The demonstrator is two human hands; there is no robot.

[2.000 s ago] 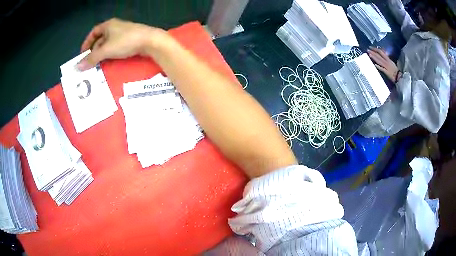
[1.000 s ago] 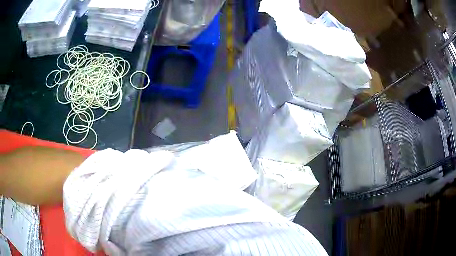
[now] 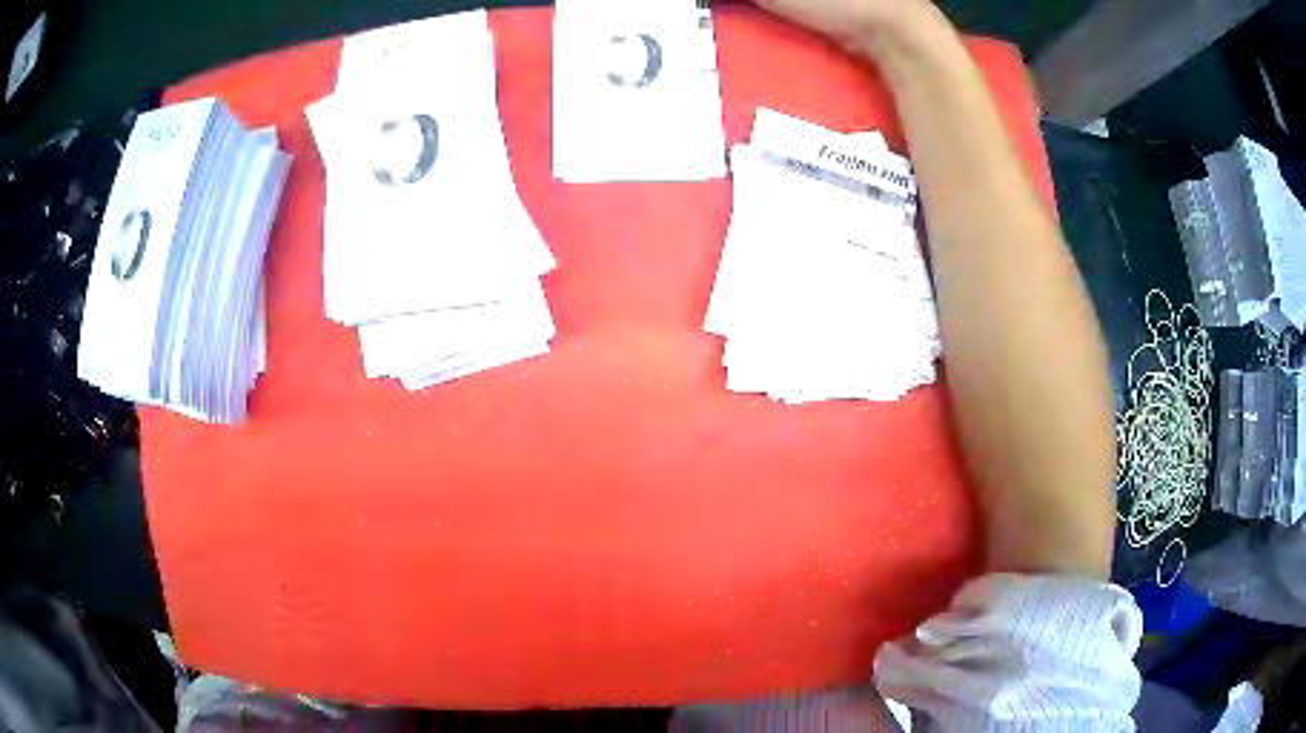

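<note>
My right hand [image 3: 845, 15] is cut off by the top edge above the red mat; its fingers are not visible, so its hold cannot be told. My left hand is out of the picture. A ring-picture leaflet [image 3: 630, 122] lies at the mat's far edge, left of my right hand. A fanned pile of text leaflets [image 3: 824, 287] lies beside my right forearm. A loose pile of ring-picture leaflets [image 3: 416, 215] lies centre-left. A thicker, leaning pile of ring-picture leaflets [image 3: 143, 272] lies at the mat's left edge.
The red mat [image 3: 573, 530] lies on a dark bench. Tangled rubber bands [image 3: 1163, 444] and bundled leaflets [image 3: 1246, 244] are at the right. A grey post [image 3: 1132, 50] stands at the far right. A shiny black heap [image 3: 57, 272] lies left of the mat.
The view swung right, then back over the mat. Against two seconds ago, my right hand has moved from the single leaflet's top left to its right, near the top edge.
</note>
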